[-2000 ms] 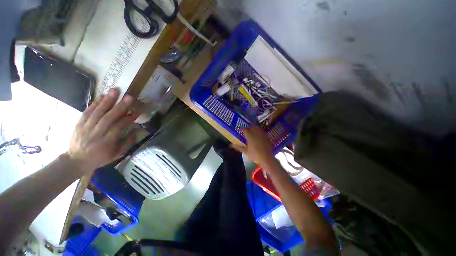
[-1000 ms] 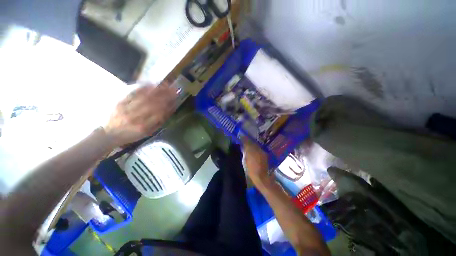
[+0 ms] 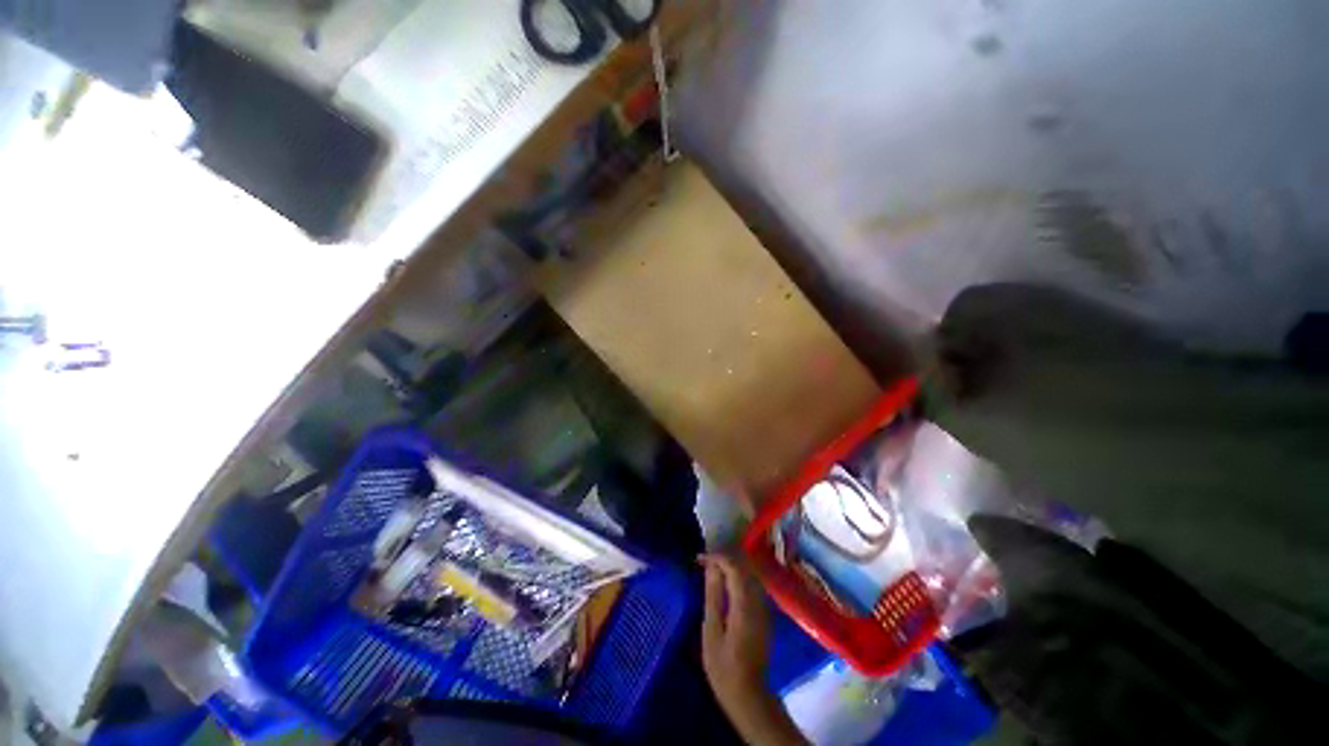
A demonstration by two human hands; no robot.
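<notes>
The blue plastic basket (image 3: 474, 697) is at the lower left, tilted, in front of my body. It holds pens, small tools, a yellow item and a white sheet along one side. My right hand (image 3: 736, 641) is at the basket's right end, fingers pointing up beside the rim; whether it grips or only touches the rim is unclear. My left hand is not in view. The red plastic basket (image 3: 863, 641), right of my right hand, holds a white looped item, blue material and clear bags.
A brown cardboard box or board (image 3: 700, 328) lies between the white table (image 3: 161, 423) and the wall (image 3: 933, 131). Black-handled scissors (image 3: 583, 26) and a dark phone (image 3: 277, 131) are on the table. Dark green trousers (image 3: 1166, 452) hang at the right. A blue bin (image 3: 933, 714) is under the red basket.
The blue basket has moved off the brown surface, down and left towards my body, uncovering that surface and more of the red basket. My right hand moved down. My left hand has left view.
</notes>
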